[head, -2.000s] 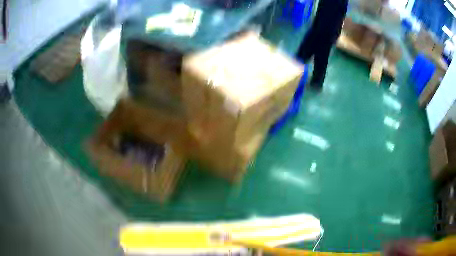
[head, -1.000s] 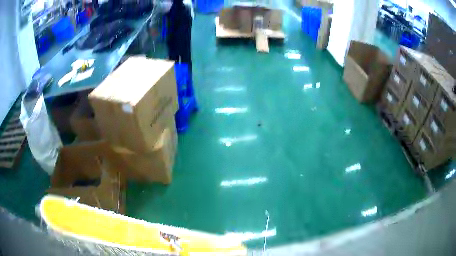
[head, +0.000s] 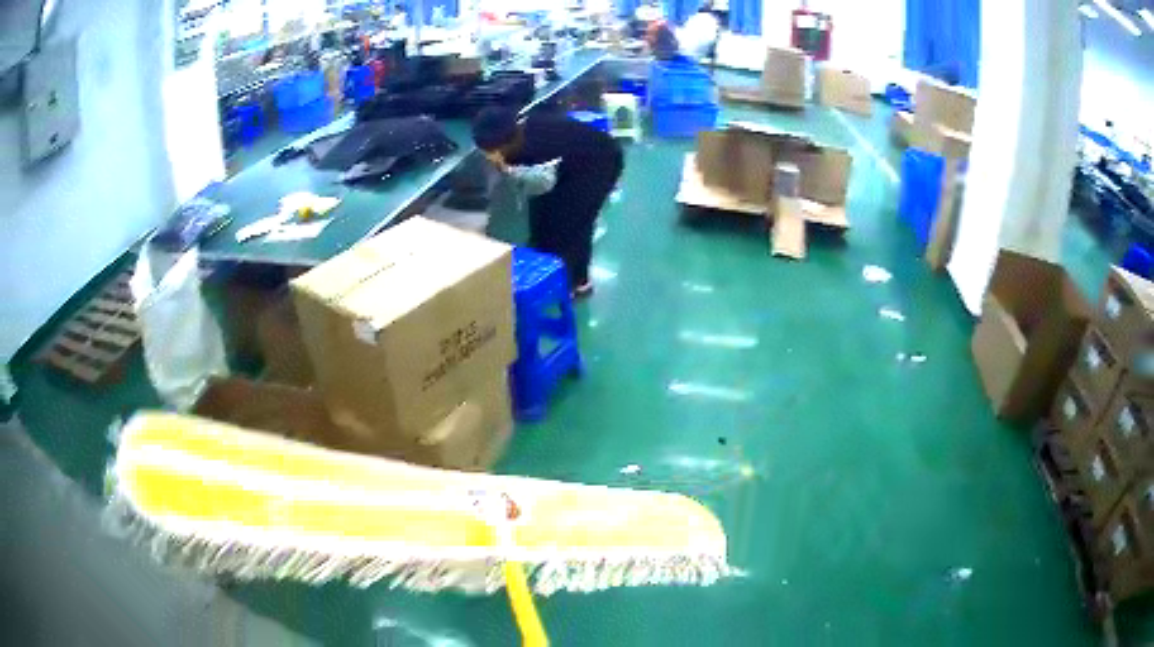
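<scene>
The dust mop head is held up across the lower left of the view, its yellow backing facing me and its white fringe hanging along the lower edge. The yellow mop handle runs from its middle down out of the bottom edge. It hides part of an open carton behind it. Neither of my hands is in the picture.
Stacked cartons stand behind the mop, beside a blue stool. A person bends by the green workbench. A white sack and pallet are left. More cartons stand right; flattened cartons lie ahead.
The mop head has risen in view and more of its fringe and handle shows. The view has tilted up, and the person now bends over. A blurred hand at lower right two seconds ago is gone.
</scene>
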